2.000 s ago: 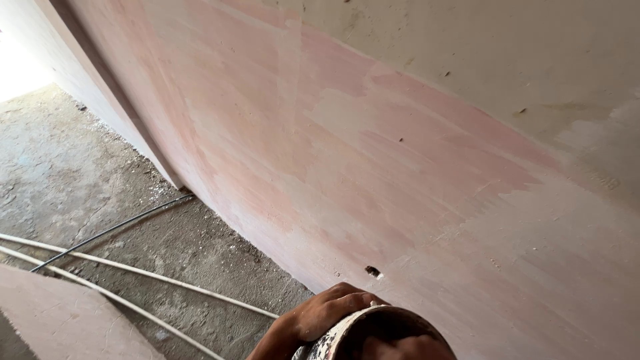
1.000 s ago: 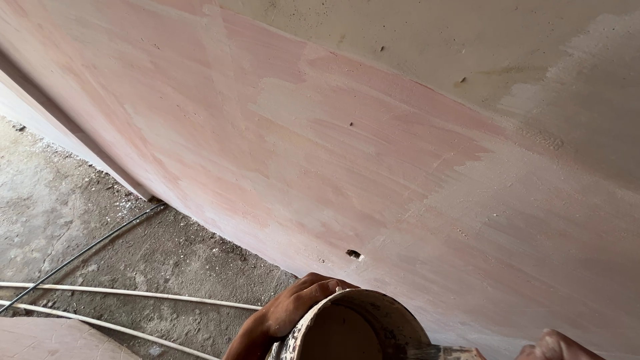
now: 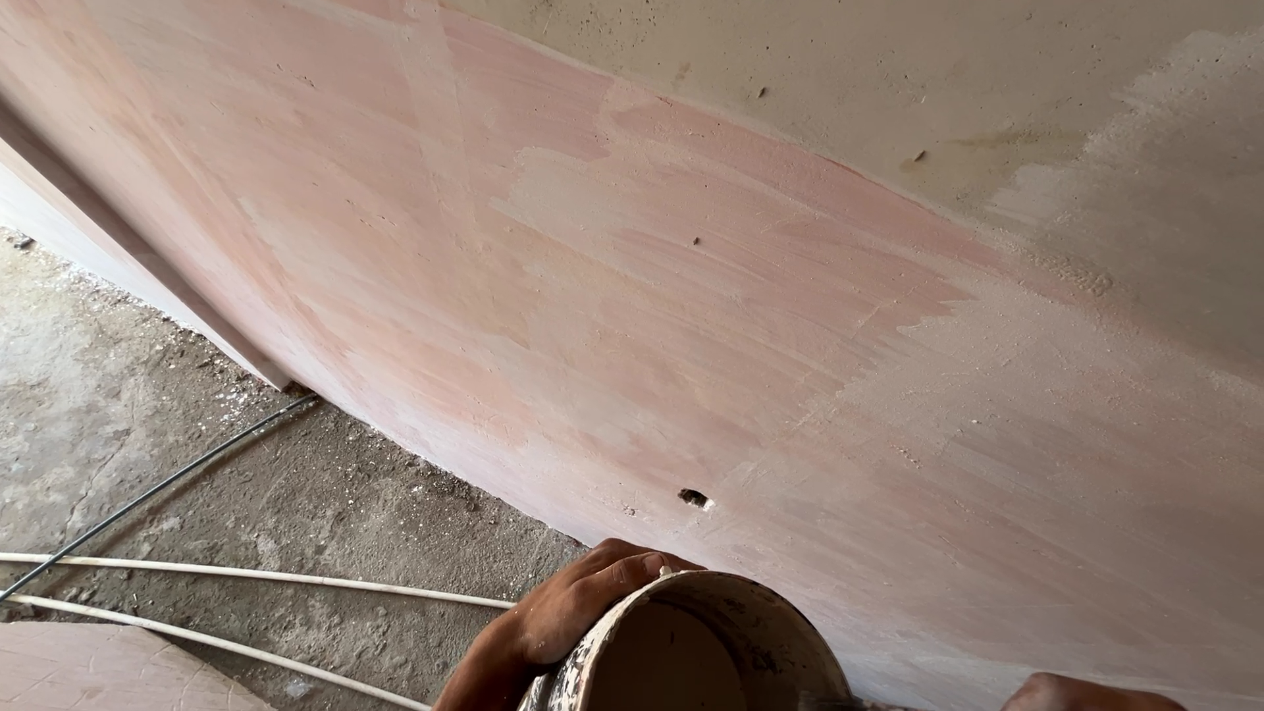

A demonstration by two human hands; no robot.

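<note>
My left hand [image 3: 583, 602] grips the rim and side of a paint-spattered bucket [image 3: 770, 632] at the bottom centre. Inside the bucket lies a smooth, light brownish liquid [image 3: 671, 657]. At the bottom right edge, only the top of my right hand [image 3: 1076, 693] shows, close to the bucket; its fingers are mostly cut off. Between it and the bucket, part of a handle-like thing [image 3: 874, 705] is seen, too little to name. Beyond stands a wall [image 3: 632, 326] with streaky pink and whitish coating below a bare beige band.
A small hole [image 3: 695, 498] opens low in the wall. On the rough concrete floor [image 3: 375, 513] lie two white pipes [image 3: 296, 576] and a thin dark rod or cable [image 3: 188, 477]. A vertical wall edge [image 3: 148, 252] juts out at the left. A pale panel or surface [image 3: 99, 667] fills the bottom left corner.
Two seconds ago a hand was inside the bucket's mouth; now my right hand is outside it, to the right. My left hand has stayed on the bucket.
</note>
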